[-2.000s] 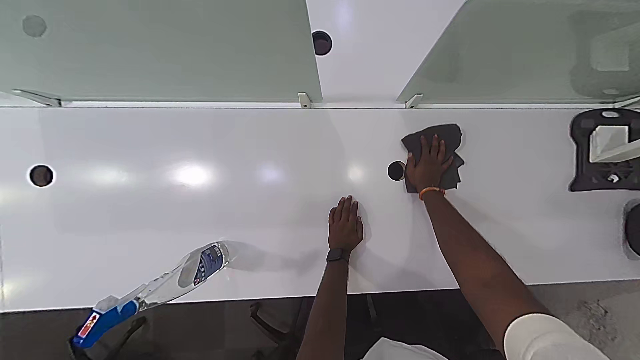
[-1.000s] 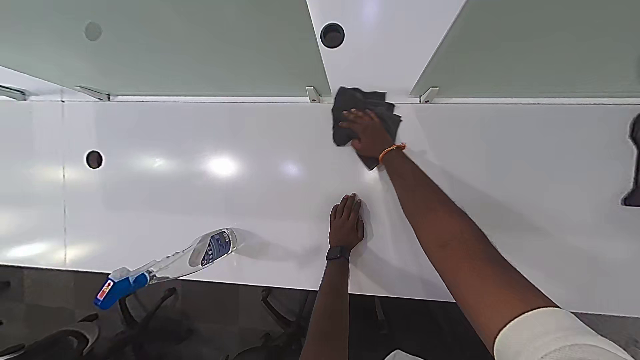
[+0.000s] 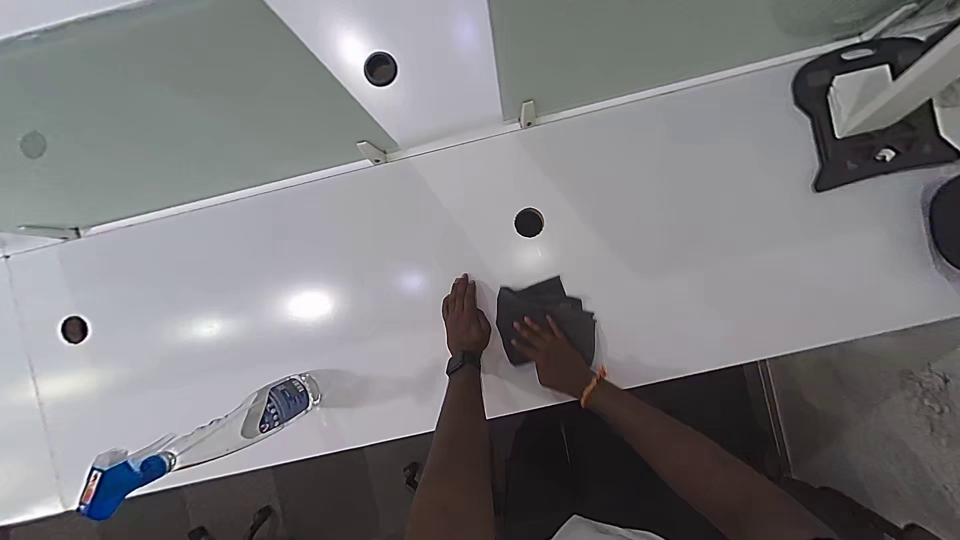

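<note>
My right hand (image 3: 553, 357) lies on a folded dark grey cloth (image 3: 547, 311), its fingers spread and pressing it flat against the white desk (image 3: 697, 225). Just left of the cloth, my left hand (image 3: 466, 318) rests palm down on the desktop with nothing in it; a dark watch is on that wrist. An orange band circles the right wrist. Further left, a clear spray bottle (image 3: 232, 431) with a blue trigger head lies on its side near the front edge, its head reaching the edge.
Frosted glass dividers (image 3: 172, 112) on small brackets run along the desk's back. Round cable holes (image 3: 529, 223) pierce the top. At the right stands a black base (image 3: 832, 161) with a white post. Dark chair parts (image 3: 259, 519) show below the front edge.
My right hand and the cloth have moved from the desk's back edge toward its front, beside my left hand. My left hand stays flat on the desk. The view has tilted.
</note>
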